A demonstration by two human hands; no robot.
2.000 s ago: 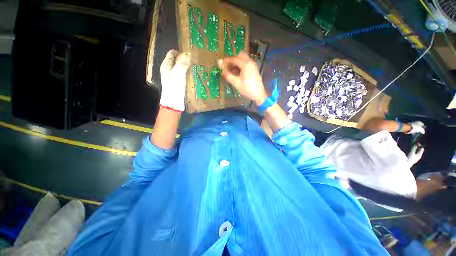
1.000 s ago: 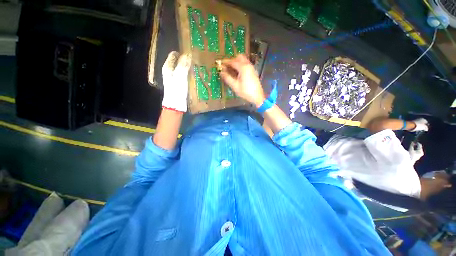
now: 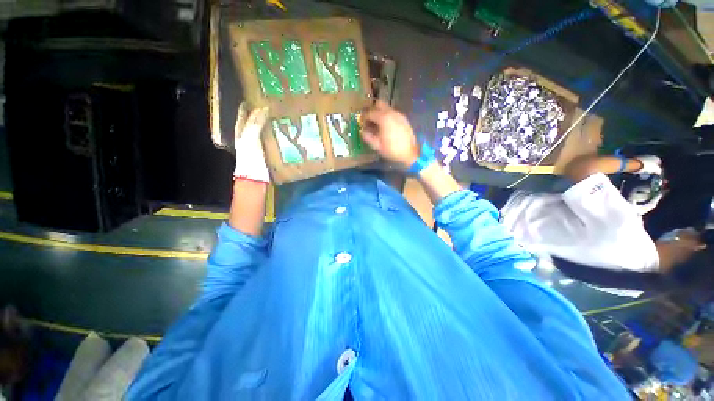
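Note:
A tan-brown slotted plate [image 3: 305,102] is held tilted up in front of me, with green boards [image 3: 283,68] showing through slanted cutouts in four groups. My left hand [image 3: 252,146], in a white knit glove with a red cuff, grips the plate's left edge. My bare right hand [image 3: 389,134], with a blue wrist band, is at the plate's lower right edge, fingers bent near the lower right cutouts. Whether it holds a small part or the edge cannot be told.
A low cardboard box [image 3: 571,110] of silver-white parts stands right of the plate, with loose white parts [image 3: 456,125] beside it. A thin white cable [image 3: 603,112] hangs over the box. A white-clad person [image 3: 579,223] is at the right. Black machinery [image 3: 141,149] stands left.
The plate and my left hand have shifted left in view, and the plate has turned slightly. My right hand has moved from near the plate's middle to its lower right edge.

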